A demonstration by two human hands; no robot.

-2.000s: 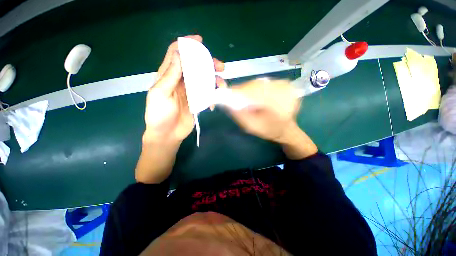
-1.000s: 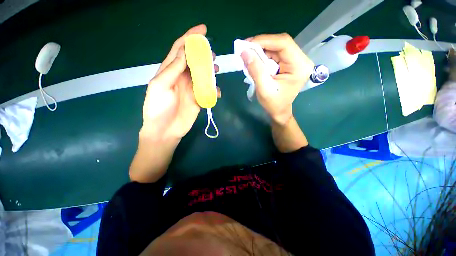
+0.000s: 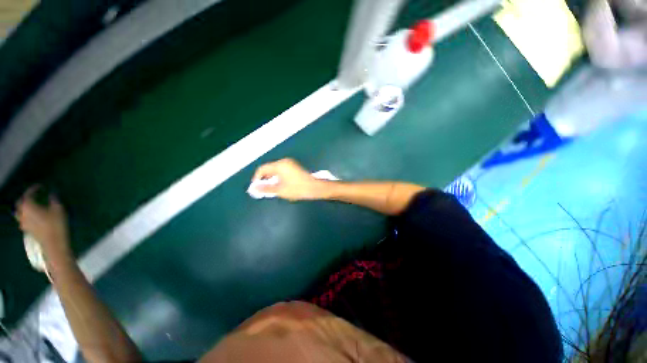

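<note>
My left hand (image 3: 44, 221) is at the far left, blurred, over the dark green surface beyond the rail. A whitish device (image 3: 33, 252) with a cord shows right beside its palm side; whether the fingers grip it cannot be told. My right hand (image 3: 286, 179) is over the green bench, closed on a crumpled white wiping cloth (image 3: 262, 187). Another small white piece (image 3: 325, 174) shows behind the right wrist; whether it is part of the cloth is unclear. The yellow-sided device seen earlier cannot be made out.
A pale rail (image 3: 213, 162) crosses diagonally, with a slanting metal support (image 3: 365, 42) at its back. A squarish dispenser bottle (image 3: 379, 113) and a red-capped bottle (image 3: 408, 62) stand beside it. Yellow sheets (image 3: 543, 39) lie upper right. White wipes (image 3: 57, 322) lie lower left.
The view has turned left. My left hand has moved from the middle to far left, beyond the rail. My right hand has lowered over the bench, still holding the cloth.
</note>
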